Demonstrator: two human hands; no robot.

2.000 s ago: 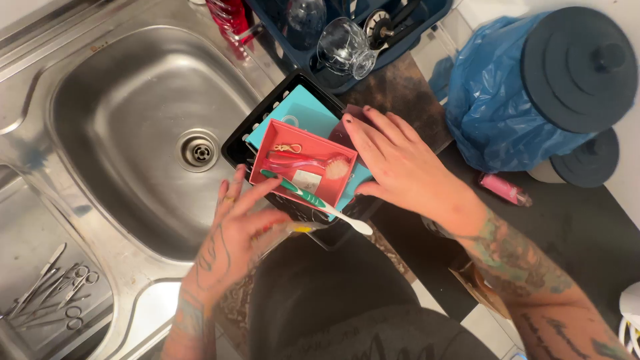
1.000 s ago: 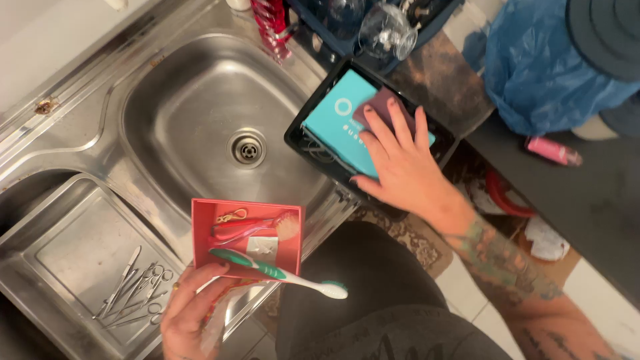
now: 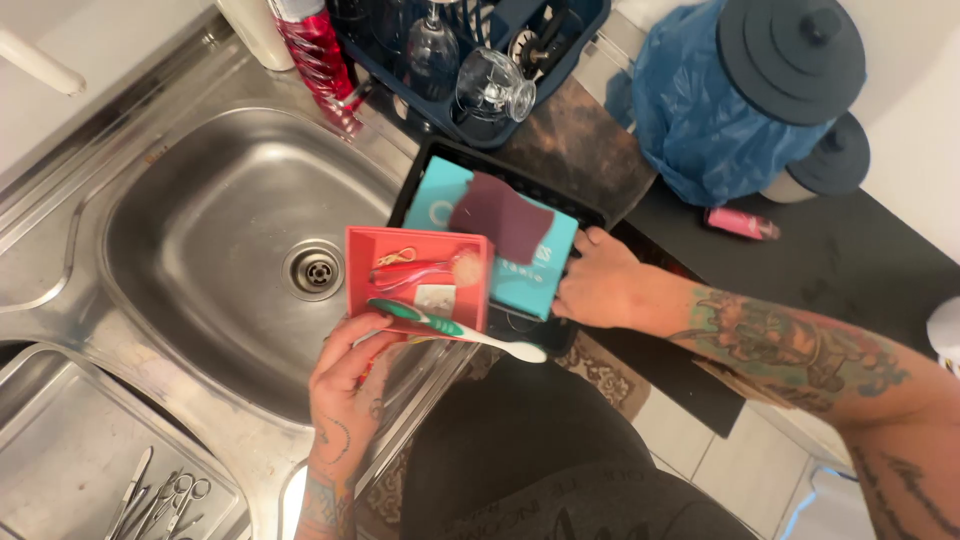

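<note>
My left hand (image 3: 349,375) holds a small red box (image 3: 358,262) by its lower edge, with a green and white toothbrush (image 3: 442,324) pressed along that edge. Inside the box lie a pink-handled brush (image 3: 420,271), a gold-coloured clip (image 3: 396,257) and a small white piece (image 3: 435,298). Beside it, a turquoise box (image 3: 525,292) with writing lies in a black plastic basket (image 3: 495,161), a dark maroon piece (image 3: 502,217) on top of it. My right hand (image 3: 596,281) is at the right end of the turquoise box, fingers curled at its edge; the fingertips are partly hidden.
A steel sink (image 3: 225,300) is at left, with scissors and other metal instruments (image 3: 161,502) on a metal tray (image 3: 52,450). Behind stands a blue dish rack (image 3: 480,127) with glasses, beside a red bottle (image 3: 315,60). A blue bag (image 3: 690,120), a dark-lidded canister and a pink item (image 3: 742,223) are at right.
The red box, first over the turquoise box, moved left over the sink in my left hand and is now back beside it. My right hand has gone from the maroon piece to the turquoise box's right end.
</note>
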